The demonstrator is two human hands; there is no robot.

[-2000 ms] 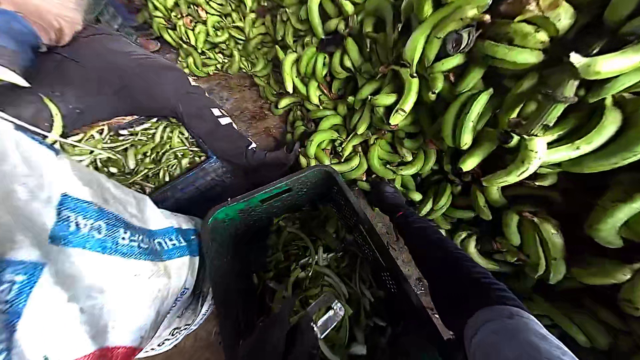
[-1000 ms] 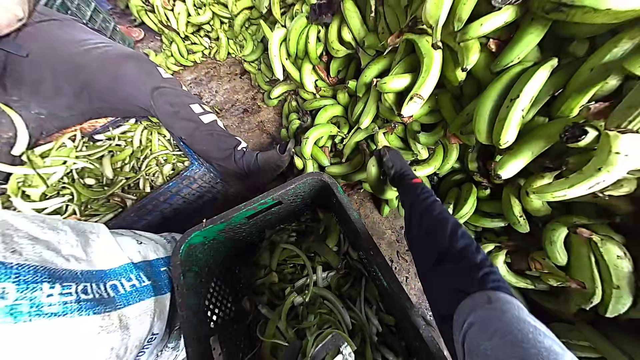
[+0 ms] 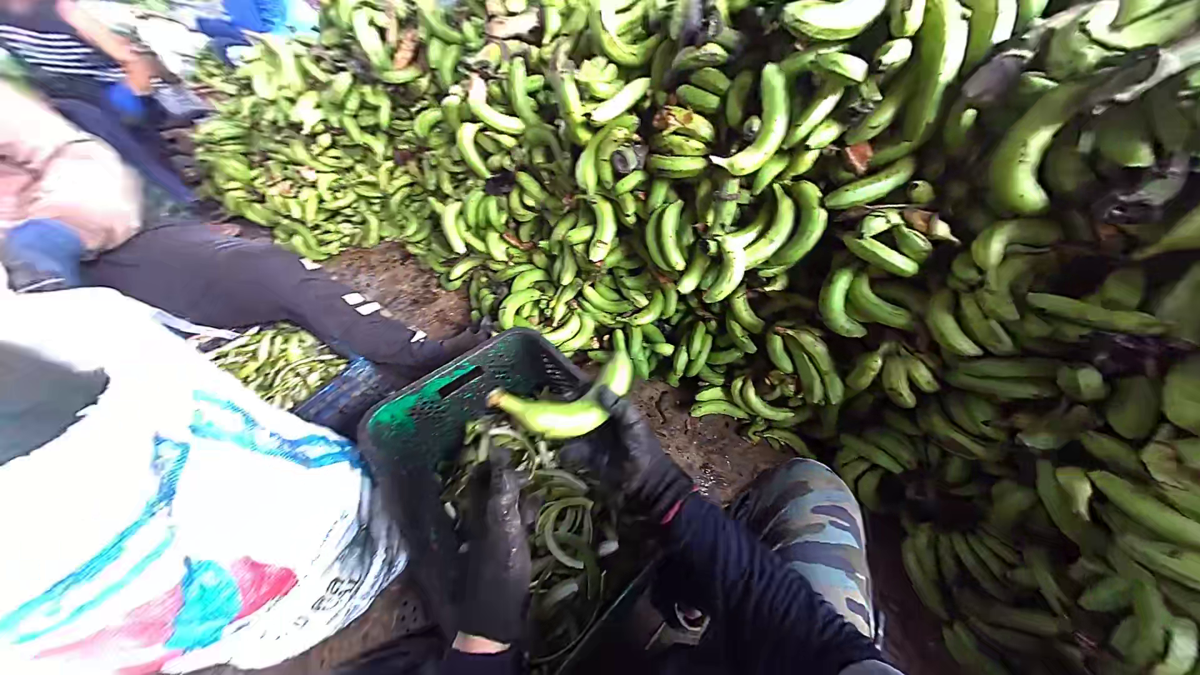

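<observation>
My right hand [image 3: 633, 450], in a dark glove, is closed on a curved green banana or plantain [image 3: 562, 417] above the far part of a dark plastic crate [image 3: 389, 469]. Its yellowish tip points left. My left hand [image 3: 495, 548], also in a dark glove, is over the crate's left part, below the fruit and not touching it. Shadow and blur hide its fingers, so I cannot tell whether it holds anything. Green peel strips [image 3: 567, 525] lie inside the crate.
Heaped green bananas or plantains [image 3: 731, 216] fill the far side and right. A white printed sack [image 3: 234, 525] stands left of the crate. Behind it are another person's outstretched leg [image 3: 309, 286] and a blue crate [image 3: 347, 389] with peels.
My right hand has come back from the heap to above the crate, now with a green fruit in it. My left hand shows more plainly over the crate. The view has shifted.
</observation>
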